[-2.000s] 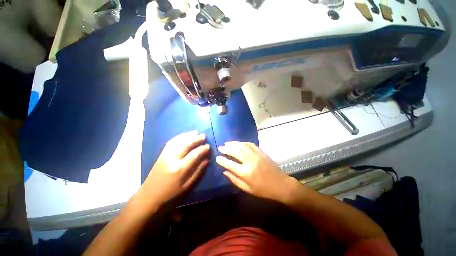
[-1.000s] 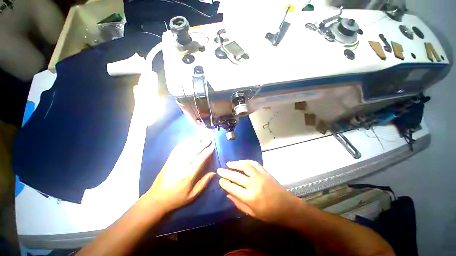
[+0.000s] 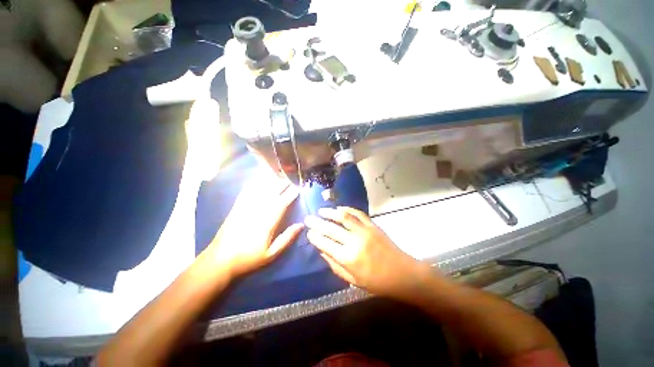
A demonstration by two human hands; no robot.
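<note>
A navy cloth panel (image 3: pixel 287 285) lies under the sewing machine's head, bright blue near the needle. My left hand (image 3: pixel 251 226) lies flat on it left of the needle, thumb spread, its fingertips partly lost in lamp glare. My right hand (image 3: pixel 358 251) presses on the cloth just right of it, fingertips close to the needle area (image 3: pixel 315 188). Neither hand visibly grips the cloth. The presser foot and stitch point are hidden by glare and fingers. The white machine (image 3: pixel 430 79) has a blue stripe.
Another large navy panel (image 3: pixel 107 172) lies on the left. The glaring lamp (image 3: pixel 204 132) stands left of the head. A slim metal tool (image 3: pixel 497 206) lies right of the needle, with dark clutter (image 3: pixel 584 168) beyond it. A cream tray (image 3: pixel 82 54) is at the back left.
The panel has moved away from me under the needle; its near edge now exposes the table's ruler-marked front edge. Both hands have moved forward with it. Earlier the view also shifted.
</note>
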